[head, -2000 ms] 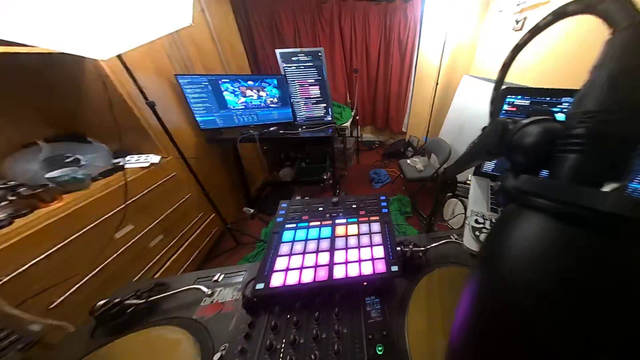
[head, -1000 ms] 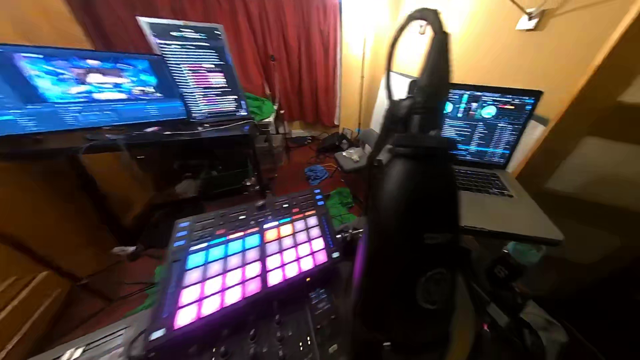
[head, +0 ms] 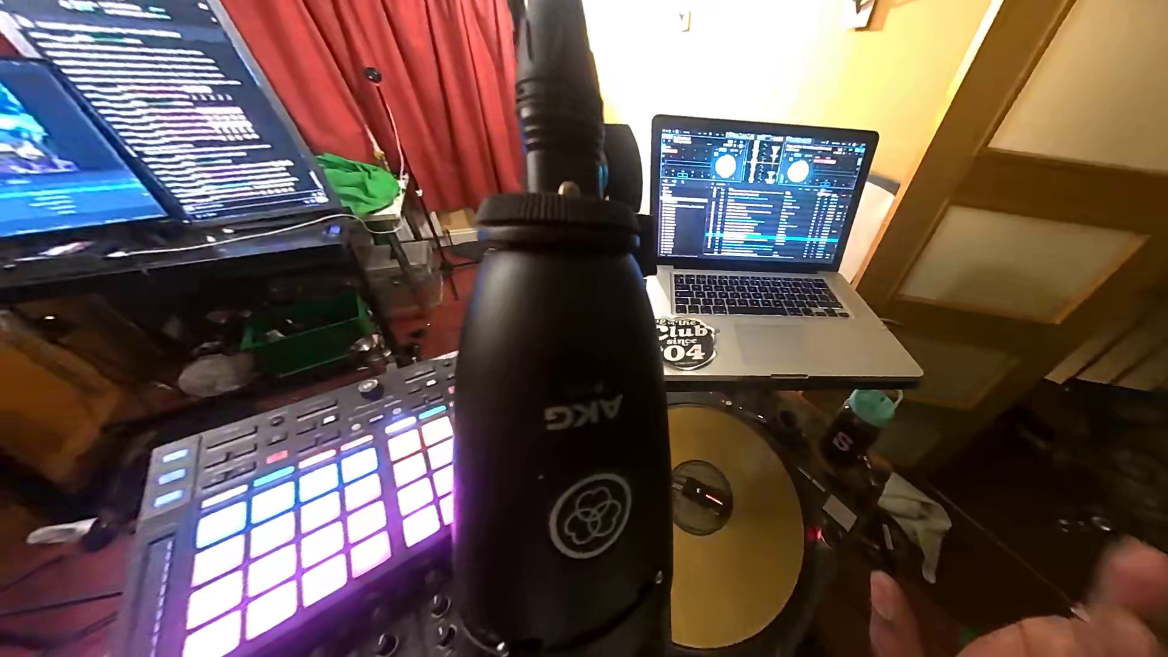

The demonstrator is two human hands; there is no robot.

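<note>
My right hand [head: 1049, 620] enters at the bottom right corner, blurred, with its fingers apart and nothing seen between them. It is nearest to the turntable with a gold record [head: 753, 547]. My left hand is out of view. A black AKG microphone [head: 561, 365] hangs upside down in the middle, very near the camera, and hides part of the turntable. Left of it a pad controller [head: 319, 511] glows white, blue and purple. Behind the turntable an open laptop [head: 776, 338] shows DJ software, with a round black sticker [head: 686, 344] on its palm rest.
Two monitors [head: 173, 109] stand on a black desk [head: 182, 255] at the left. A green crate [head: 306, 333] sits below it. A bottle with a teal lid [head: 862, 424] and a pale cloth [head: 915, 516] are right of the turntable. A panelled door [head: 1013, 255] stands behind.
The view has swung to the right, and the microphone now fills the middle. My right hand has come into view at the bottom right.
</note>
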